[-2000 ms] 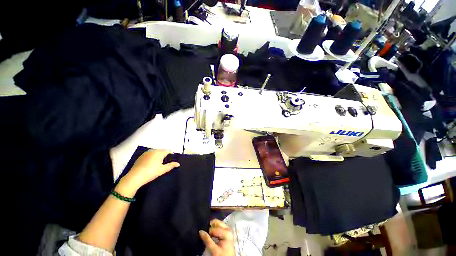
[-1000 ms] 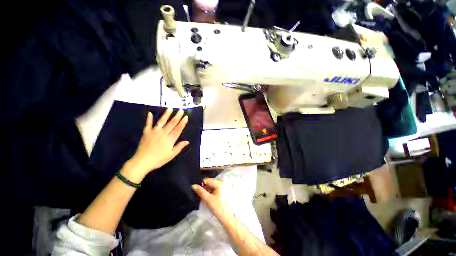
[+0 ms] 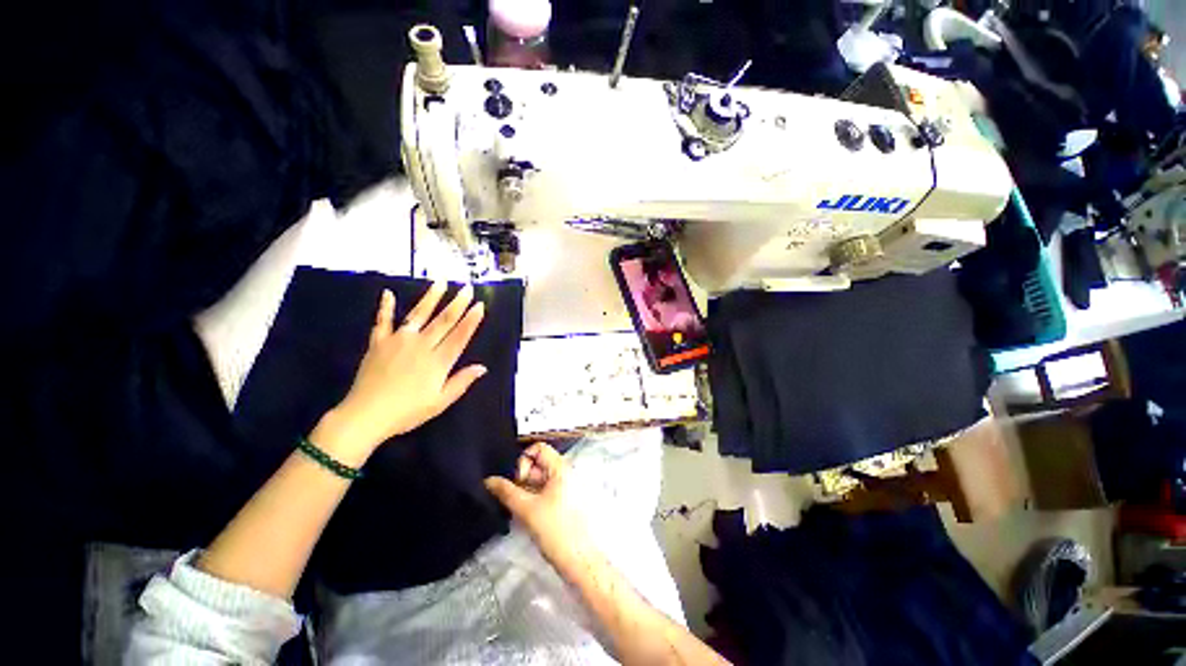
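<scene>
A black cut panel (image 3: 429,481) lies below and left of the needle area and hangs over the table's front edge toward the lap. Its top edge is just below the presser foot (image 3: 484,264) of the white JUKI sewing machine (image 3: 624,156). My left hand (image 3: 414,364) lies flat on the panel, fingers apart, a green bead bracelet at the wrist. My right hand (image 3: 531,484) pinches the panel's right edge between thumb and fingers, below the machine bed (image 3: 592,384). Whether the needle is in the cloth cannot be told.
A smartphone (image 3: 661,306) with a lit screen lies on the bed. Stacked dark panels (image 3: 852,371) sit under the machine's right end. A large dark garment heap (image 3: 130,195) fills the left. A teal basket (image 3: 1038,293) is at right, and dark cloth (image 3: 845,586) lies lower right.
My left hand has moved from the panel's upper left onto its middle and flattened. My right hand has come up to the panel's right edge. The view has shifted, bringing the machine closer.
</scene>
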